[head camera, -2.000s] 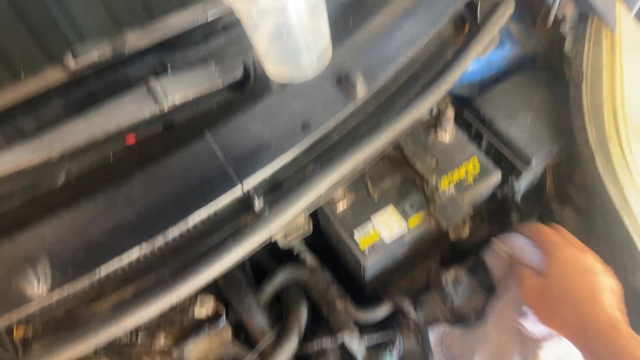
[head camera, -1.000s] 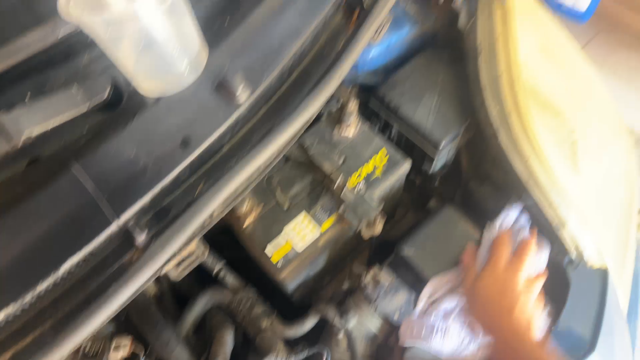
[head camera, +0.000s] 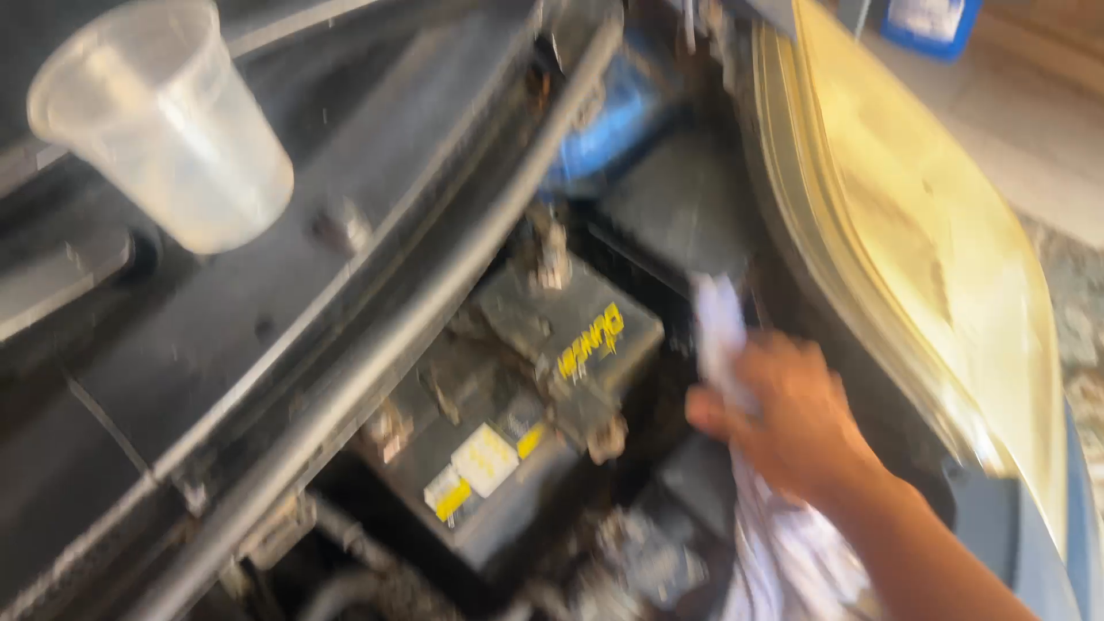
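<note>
My right hand (head camera: 780, 414) reaches in from the lower right and grips a white cloth (head camera: 763, 535). One end of the cloth sticks up past the fingers, and the rest hangs below the hand. The hand is over the engine bay, between the car battery (head camera: 569, 319) and the yellowed headlight (head camera: 931, 224). Left of the hand lies the battery, dark with yellow writing and a white and yellow label. A black plastic box cover (head camera: 681, 207) is just above the cloth's upper end. My left hand is out of view. The picture is blurred.
A translucent plastic cup (head camera: 172, 129) stands at the upper left on the dark panel beyond the curved body edge (head camera: 431, 302). A blue reservoir or cap (head camera: 604, 129) sits behind the battery. Hoses (head camera: 345, 595) run along the bottom. A blue container (head camera: 931, 21) is outside the car, top right.
My right hand, still with the cloth, has moved up alongside the headlight, closer to the black box cover. The cloth was bunched under the hand and now hangs lengthwise. The view has shifted.
</note>
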